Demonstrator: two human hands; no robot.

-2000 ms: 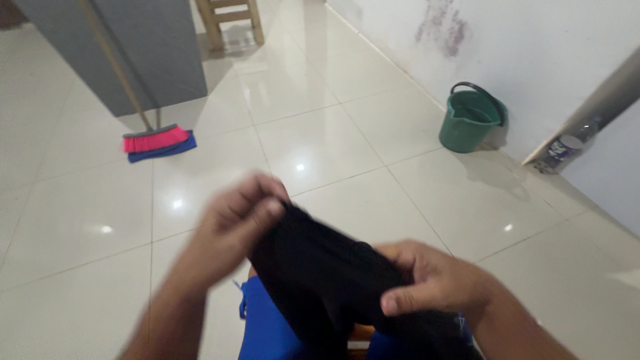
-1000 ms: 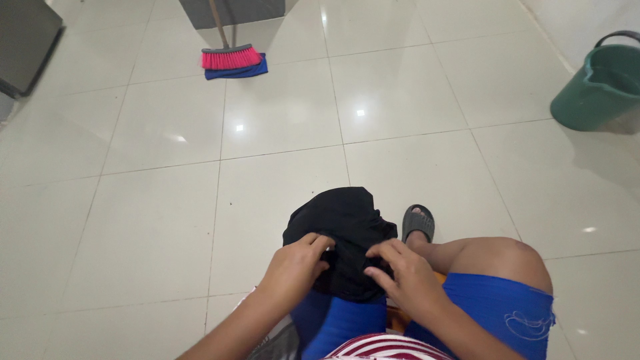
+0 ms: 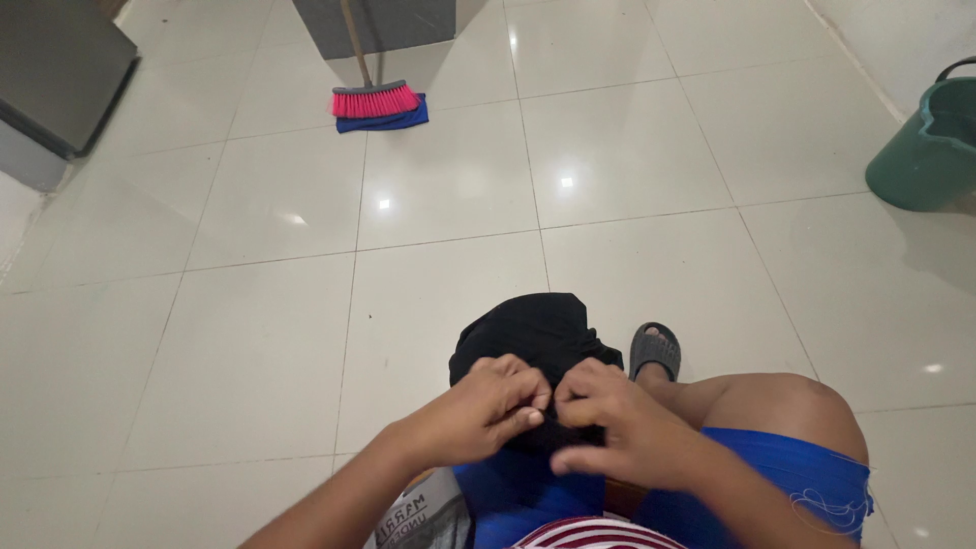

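Observation:
A black cloth garment [image 3: 526, 328] lies bunched over the lap, on blue shorts [image 3: 526, 488]. My left hand [image 3: 499, 404] pinches the near part of the black cloth between thumb and fingers. Close beside it on the right, my right hand [image 3: 610, 415] touches the same cloth with curled fingers, its thumb held apart; whether it grips the cloth is unclear. Loose pale threads [image 3: 827, 511] lie on the right leg of the shorts. A grey cloth [image 3: 435, 515] bearing writing is partly hidden beneath my left forearm.
A pink-bristled broom [image 3: 374, 101] stands on a blue cloth [image 3: 389, 122] by a grey block [image 3: 389, 27]. At right is a green bucket [image 3: 907, 168] near the wall. A dark appliance-like box [image 3: 61, 69] stands upper left. A foot in a grey slide sandal [image 3: 656, 351] rests on the tiles.
Two seconds ago both hands held the black cloth stretched between them; one second ago it lay bunched on the lap with the hands farther apart. Now the hands are close together. The view has tilted down.

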